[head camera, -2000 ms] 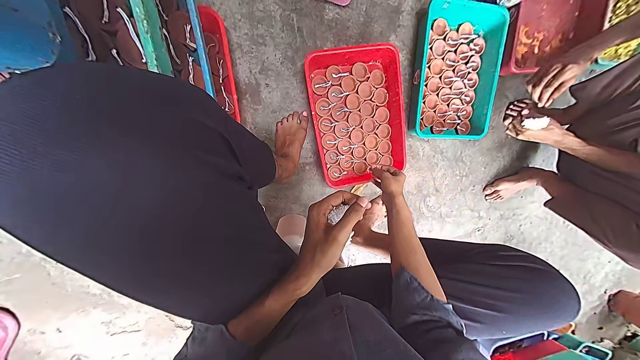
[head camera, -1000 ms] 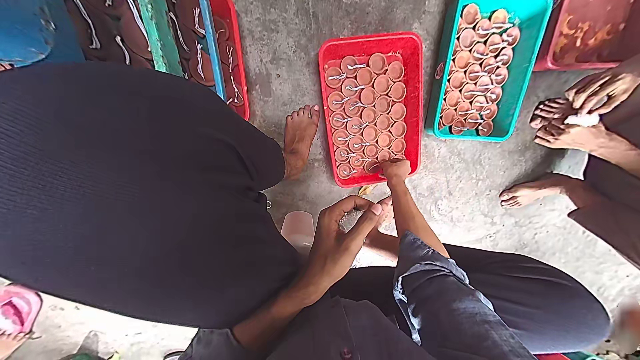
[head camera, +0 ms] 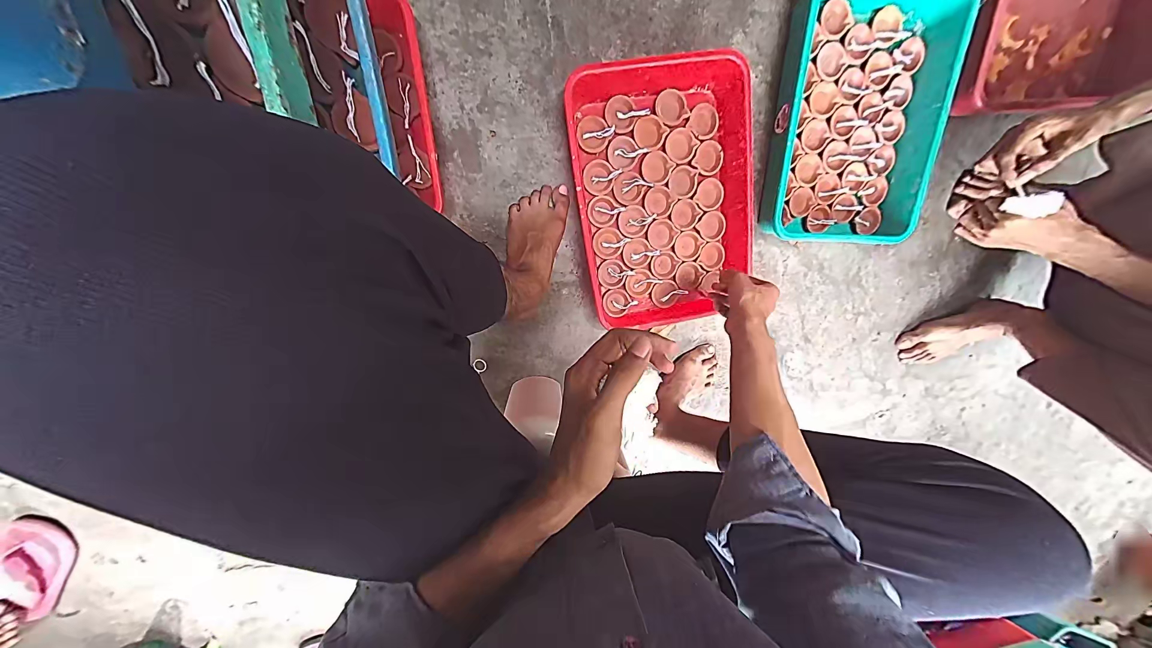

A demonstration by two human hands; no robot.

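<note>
Small round clay cups (head camera: 659,235) stand in rows inside a red plastic tray (head camera: 735,81) on the floor. White cotton wicks lie in many of them, mostly on the left side; those at the right show none. My right hand (head camera: 745,295) reaches to the tray's lower right corner, its fingertips at a cup there; whether they grip something is hidden. Nearer my body, below the tray, my left hand (head camera: 612,382) is curled with thumb and fingertips close together. What it may hold cannot be made out. White material (head camera: 641,418) shows just behind it.
A teal tray (head camera: 931,162) of similar cups with wicks stands to the right, beside a dark red tub (head camera: 1071,90). A co-worker's hands (head camera: 1017,193) hold white material at the right. Another red tray (head camera: 423,135) lies upper left. A pale cup (head camera: 535,409) stands near my left hand.
My right hand has moved from beside my left hand to the lower right corner of the red tray. My left hand stays curled near my body. The view has shifted somewhat.
</note>
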